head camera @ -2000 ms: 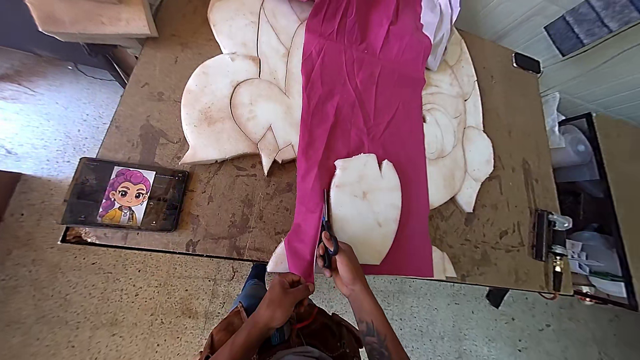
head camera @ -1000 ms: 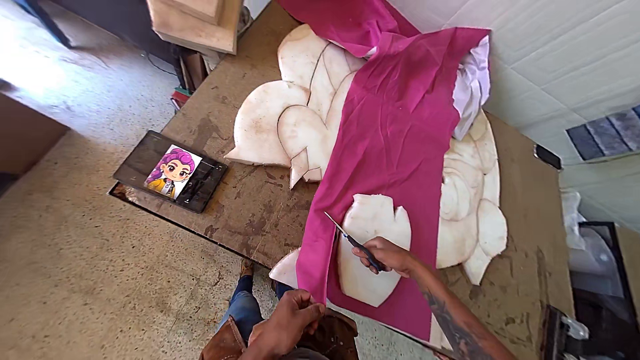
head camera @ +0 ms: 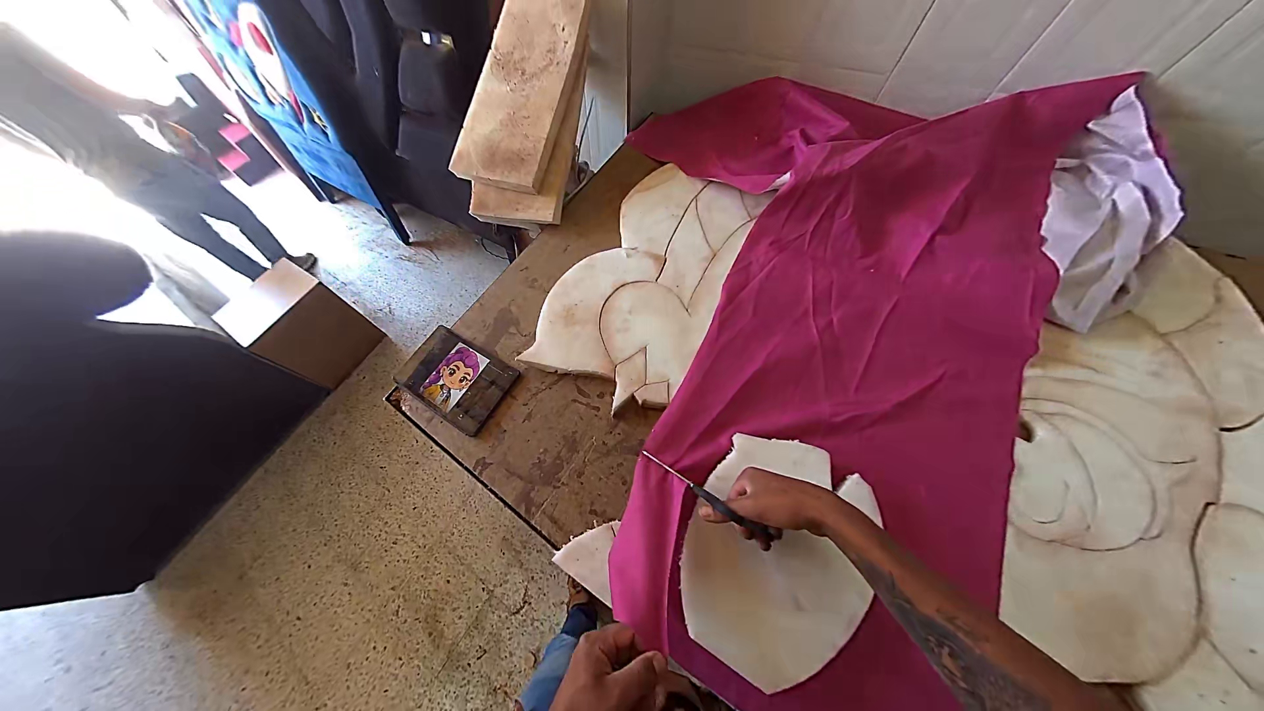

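Observation:
My right hand (head camera: 770,504) is closed on black-handled scissors (head camera: 726,509), whose blades lie over the left part of a magenta fabric sheet (head camera: 869,316). Beneath that hand, a cut foam piece (head camera: 780,602) rests on the fabric. At the bottom, my left hand (head camera: 612,671) pinches the fabric's lower left corner. A slit in the fabric runs along the left side of the foam piece. Larger carved foam shapes (head camera: 583,306) lie under the fabric on the left, with more foam (head camera: 1106,583) on the right.
A tablet (head camera: 474,400) showing a cartoon picture lies at the left corner of the wooden table (head camera: 533,454). Foam blocks (head camera: 523,99) are stacked beyond it. White crumpled cloth (head camera: 1106,237) hangs at the fabric's right. A cardboard box (head camera: 296,316), a dark couch (head camera: 128,425) and a person (head camera: 148,148) are further left.
The scissors have gone from upright beside the foam piece to slanting up and left, my right hand now over the foam. The view has swung left. My left hand stays at the fabric's lower corner.

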